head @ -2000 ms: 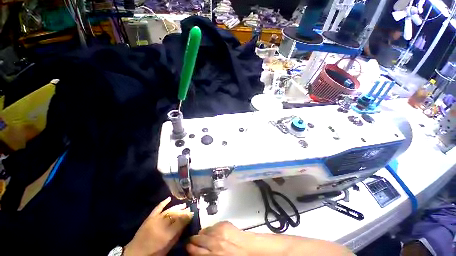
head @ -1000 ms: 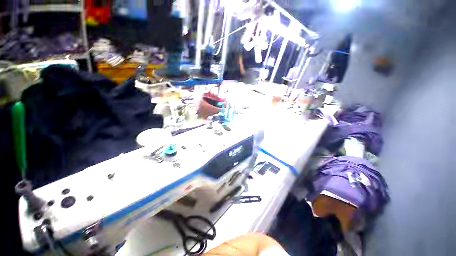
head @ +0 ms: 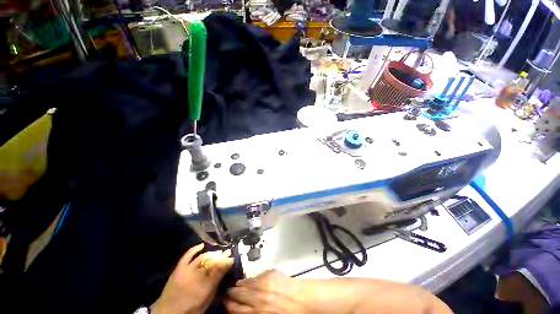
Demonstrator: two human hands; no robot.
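The white sewing machine (head: pixel 295 165) with a blue stripe stands in front of me. Dark fabric (head: pixel 110 153) lies in a large heap left of and behind it, and a narrow dark strip runs under the needle area. My left hand (head: pixel 199 276), with a ring, presses and holds the fabric just below the needle area. My right hand (head: pixel 264 294) pinches the fabric edge close beside it, its fingertips partly hidden. Black scissors (head: pixel 341 245) lie under the machine arm. A green-handled screwdriver (head: pixel 196 73) stands upright on the machine's left end.
A slim black tool (head: pixel 423 240) and a control panel (head: pixel 468 214) lie right of the scissors. A reddish basket (head: pixel 402 83) and blue thread pegs (head: pixel 454 92) are behind the machine. A yellow bag (head: pixel 24 156) is at far left. A person's purple-clothed part (head: pixel 540 264) shows at lower right.
The view swung right and has come back to the machine. Both hands are again at the needle area, much as in the oldest frame; one second ago only part of one arm showed.
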